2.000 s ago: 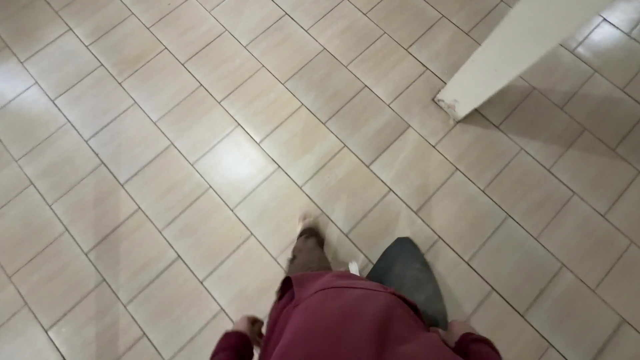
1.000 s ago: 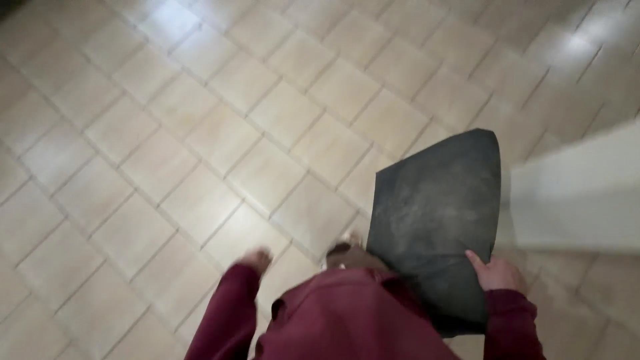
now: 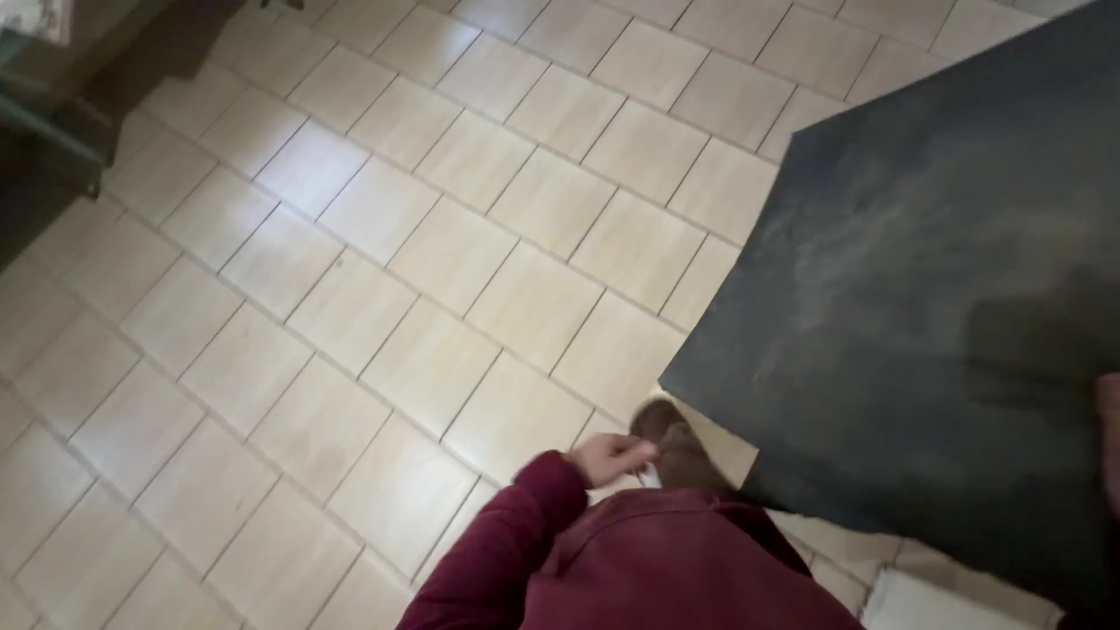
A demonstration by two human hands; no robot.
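Note:
A large dark grey flexible sheet, perhaps rubber or leather, (image 3: 910,289) fills the right side of the head view, with uneven cut edges. My right hand (image 3: 1109,437) shows only partly at the right frame edge, against the sheet; its fingers are mostly out of frame. My left hand (image 3: 612,458) hangs in front of the dark red garment, beside a brown shoe (image 3: 669,429). Its fingers are loosely curled and slightly blurred, and whether anything is in them cannot be told. A small white thing (image 3: 649,477) lies right by those fingers.
Beige tiles (image 3: 429,341) cover the floor. Dark furniture with a metal-like leg (image 3: 66,140) stands at the upper left. A pale, flat-sided object (image 3: 945,604) shows at the bottom right, below the sheet.
The sheet has come up beside me and now spreads across the right side. My left hand has moved inward, in front of my body. The view has shifted, bringing in the dark furniture.

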